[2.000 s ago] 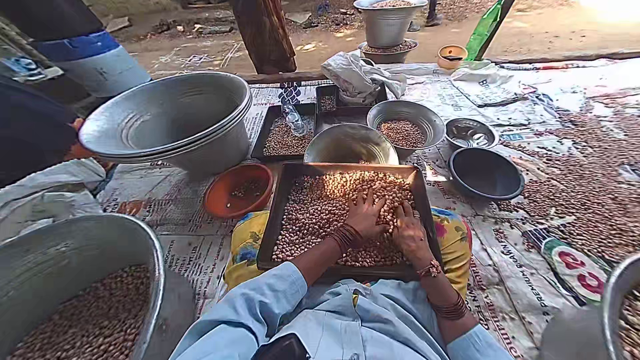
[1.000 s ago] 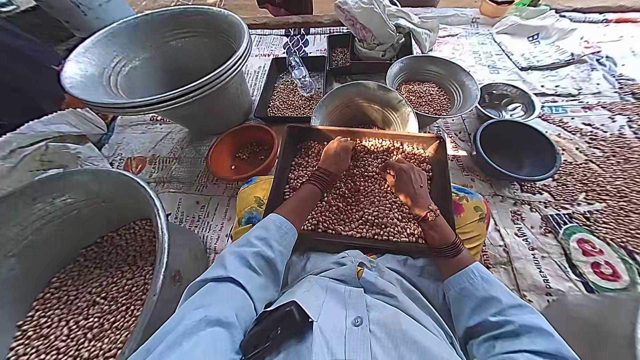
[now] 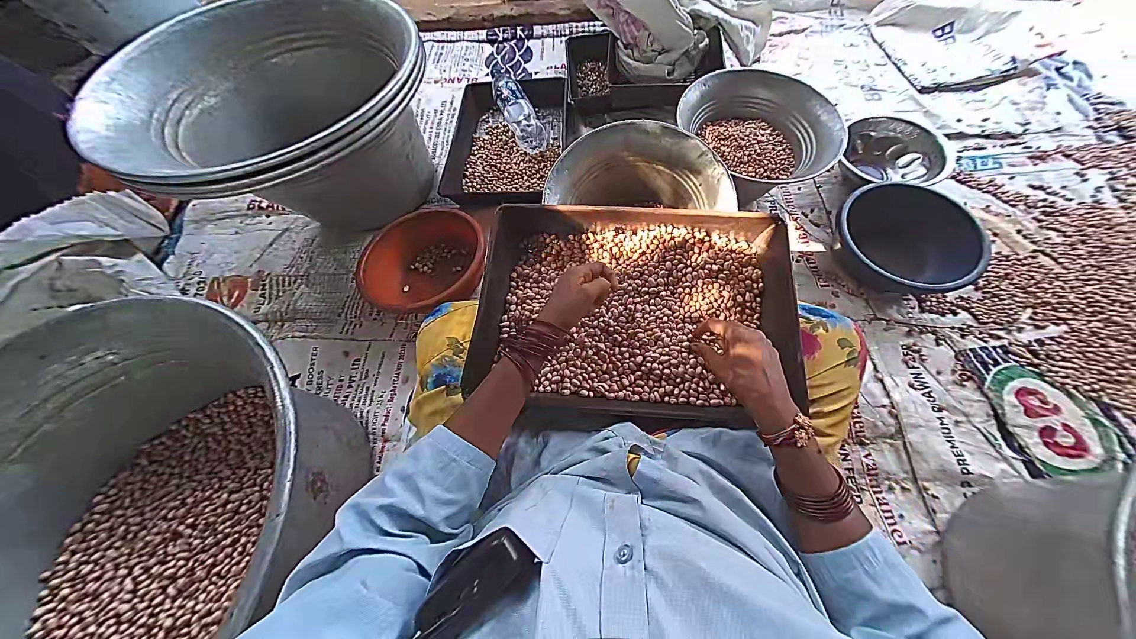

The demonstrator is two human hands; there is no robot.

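A dark rectangular tray (image 3: pixel 792 293) rests on my lap, spread with brown speckled beans or nuts (image 3: pixel 639 328). Over its left part is my left hand (image 3: pixel 579 293), fingers curled in; whether something small is pinched there cannot be told. My right hand (image 3: pixel 738 362) hovers at the tray's right side, thumb and forefinger bent toward each other above the beans or nuts, their tips too small to read. Just beyond the tray's far edge stands a metal basin (image 3: pixel 639 164). An orange bowl (image 3: pixel 377 271) with a few pale pieces in it sits left of the tray.
Stacked metal tubs (image 3: pixel 373 169) stand at upper left, a large part-filled metal pot (image 3: pixel 284 417) at lower left. Behind are a black tray with a plastic bottle (image 3: pixel 519 111) and a part-filled metal basin (image 3: pixel 821 124). A dark bowl (image 3: pixel 914 235) is at right, near beans or nuts spread on printed sacks.
My hands, close together two seconds ago, are now apart, the left one over the tray's left part. Since one second ago the left hand has come nearer to me. The view has tilted down.
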